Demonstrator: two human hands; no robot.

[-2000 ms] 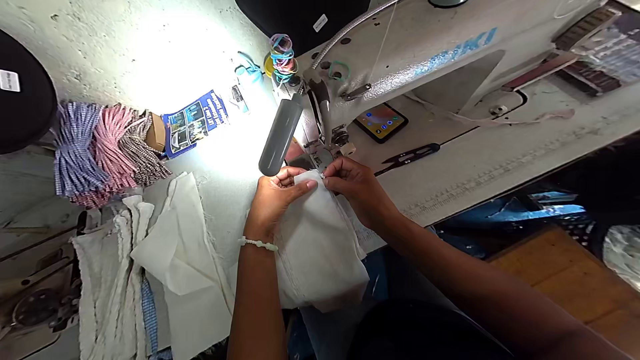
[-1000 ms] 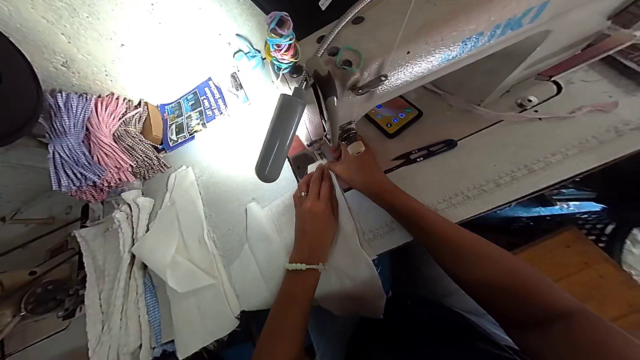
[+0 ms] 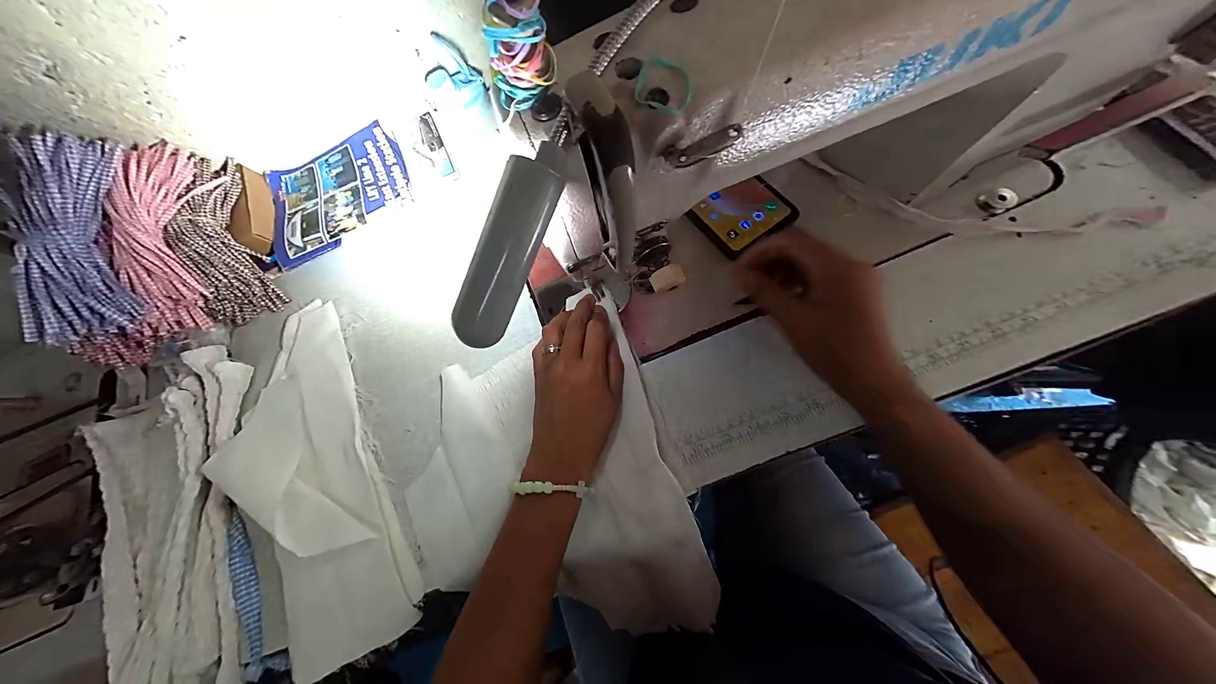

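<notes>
My left hand (image 3: 575, 389) presses flat on white fabric (image 3: 636, 513), its fingertips close to the presser foot (image 3: 597, 288) of a sewing machine (image 3: 760, 104). The fabric's top end lies at the foot, and the rest hangs over the table edge. To the right, my right hand (image 3: 822, 309) is raised over the machine bed beside a lit smartphone (image 3: 743, 217); it is blurred. Dark tips show by its fingers, where thread snips lay earlier, but its grip is unclear. A grey lamp head (image 3: 508, 252) stands left of the needle area.
Folded white cloth pieces (image 3: 323, 494) lie on the left. Bundles of checked cords in blue (image 3: 71, 237), pink (image 3: 157, 228) and brown sit behind them, near a blue printed card (image 3: 337, 195). Coloured elastic bands (image 3: 518, 52) circle a post. A measuring tape (image 3: 788, 423) runs along the front edge.
My right hand has left the presser foot area and moved right, to beside the phone. My left hand stays on the fabric near the foot, flatter than two seconds ago.
</notes>
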